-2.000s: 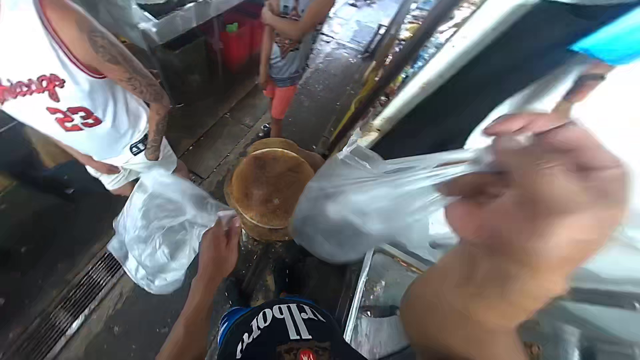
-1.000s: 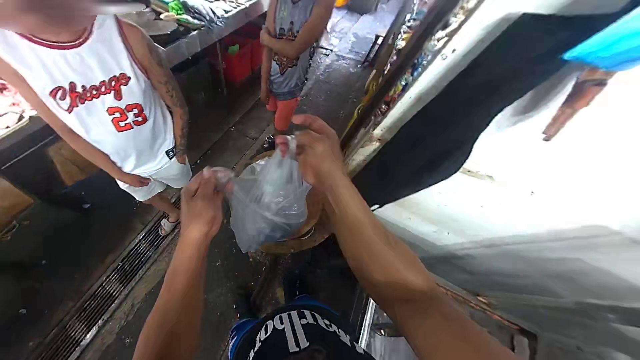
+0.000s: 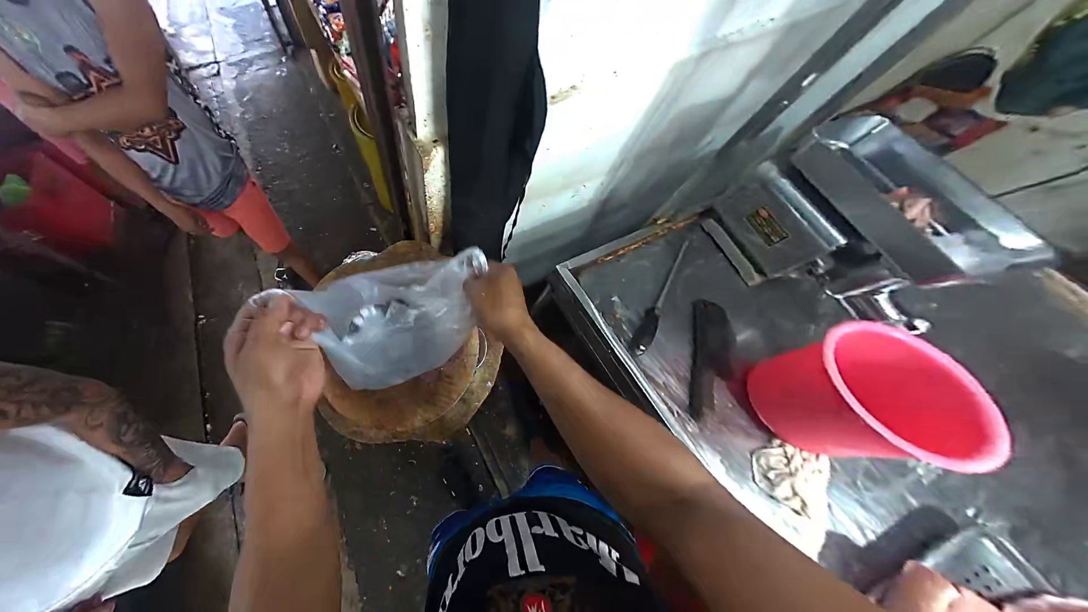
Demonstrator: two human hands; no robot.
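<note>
My left hand (image 3: pixel 276 348) grips one top corner of a translucent plastic bag (image 3: pixel 395 319). At the bag's other top corner, my right hand (image 3: pixel 500 297) holds the plastic with closed fingers. The bag is stretched between both hands, and something greyish, not clear enough to name, shows inside it. Beneath the bag is a round wooden chopping block (image 3: pixel 416 412), partly covered by it.
To the right, a metal counter (image 3: pixel 1003 340) holds a pink plastic bucket (image 3: pixel 875 399), a meat grinder with a metal tray (image 3: pixel 935 204), a sharpening steel (image 3: pixel 659 302) and a crumpled cloth (image 3: pixel 790 476). One person in grey (image 3: pixel 170 127) stands beyond the block, another in white (image 3: pixel 85 510) at left.
The view has swung right, showing the counter. The bag, bunched up between my hands one second ago, is now spread wide over the block. A second white bag seen earlier in my left hand no longer shows separately.
</note>
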